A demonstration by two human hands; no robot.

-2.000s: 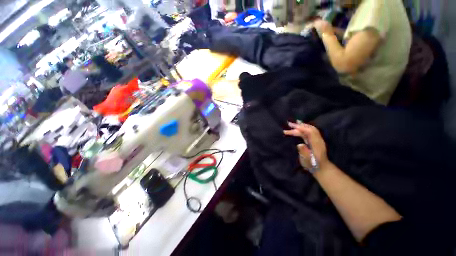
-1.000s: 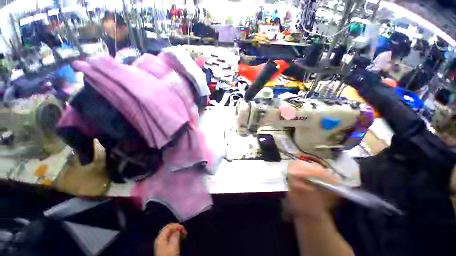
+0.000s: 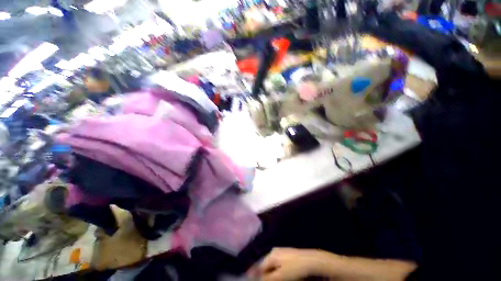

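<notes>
My right hand (image 3: pixel 288 264) is at the bottom edge, low in front of the table, its fingers curled and blurred. A faint pale blur lies by the fingertips; I cannot tell whether the hand holds it. My left hand is not in view. A heap of pink garment panels (image 3: pixel 143 140) with dark parts and grey edges lies left of the sewing machine, its lower end hanging over the table's front edge just above my right hand.
The cream sewing machine (image 3: pixel 346 93) stands on the white table (image 3: pixel 296 181). A black object (image 3: pixel 301 138), red-and-green-handled scissors (image 3: pixel 360 141) and a thin cable lie by it. Black garments (image 3: pixel 467 164) fill the right. A second machine (image 3: pixel 41 211) is at the left.
The view has tilted and shifted. My right hand has moved from in front of the machine down to the bottom edge; the slim tool is no longer clearly visible. My left hand has left the picture.
</notes>
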